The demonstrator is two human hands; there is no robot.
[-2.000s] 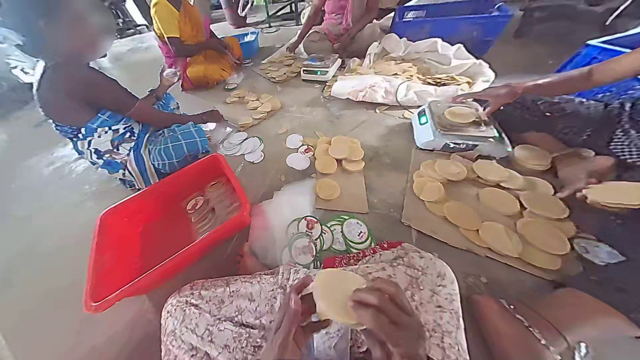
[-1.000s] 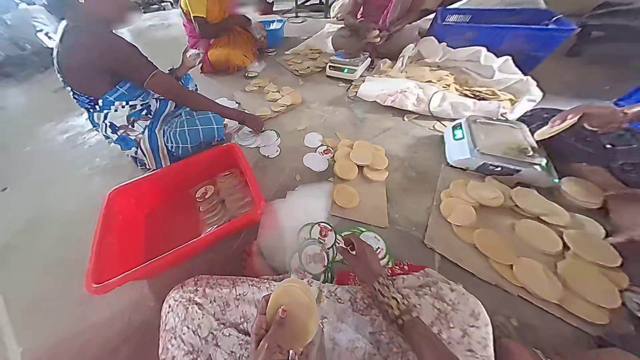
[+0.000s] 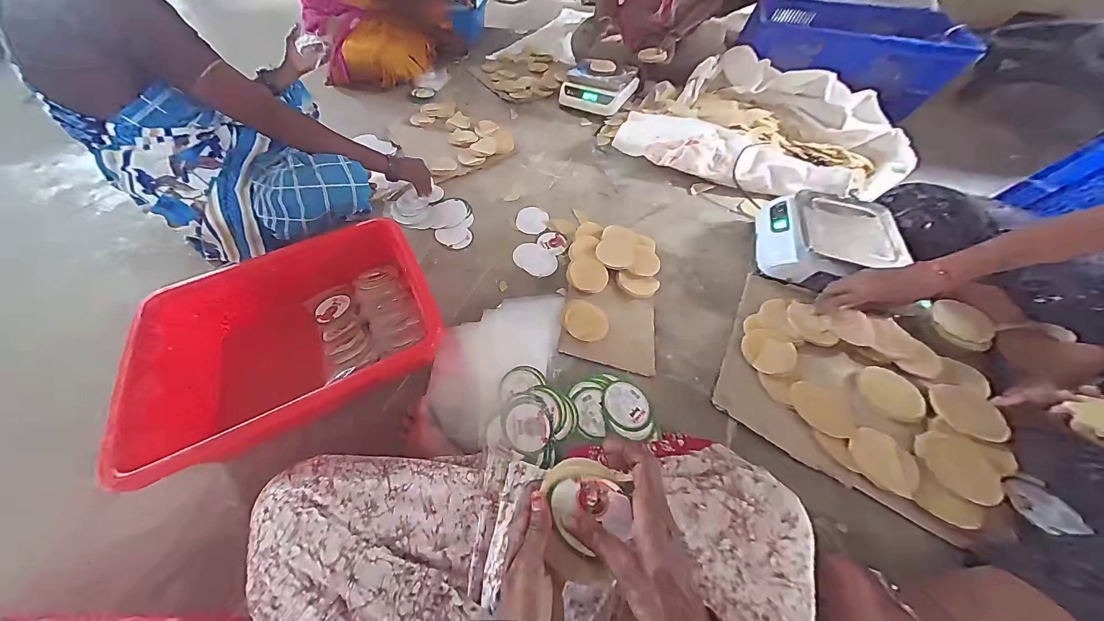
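Observation:
Over my lap, my left hand [image 3: 530, 552] and my right hand [image 3: 642, 535] hold a stack of thin tan discs [image 3: 576, 470] between them. A round printed label [image 3: 595, 504] lies against the stack's face, under the right fingers. Just beyond my lap sit several green-rimmed round labels [image 3: 528, 420], in overlapping heaps. Clear plastic bags [image 3: 496, 354] lie left of and behind them. Farther out, a cardboard sheet [image 3: 617, 341] bears several stacks of tan discs [image 3: 588, 274], with white round labels [image 3: 535, 259] beside it.
A red plastic tub [image 3: 267, 423] at left holds packed discs. On the right, more disc stacks [image 3: 893, 392] cover cardboard beside a digital scale [image 3: 828, 237], where a co-worker's hand [image 3: 880, 285] reaches in. Another co-worker's hand [image 3: 412, 172] touches labels at left. A white sack [image 3: 690, 147] stands behind.
My right hand, at the green-rimmed labels one second ago, is back at the disc stack with a round label. The left co-worker's hand remains at the white labels.

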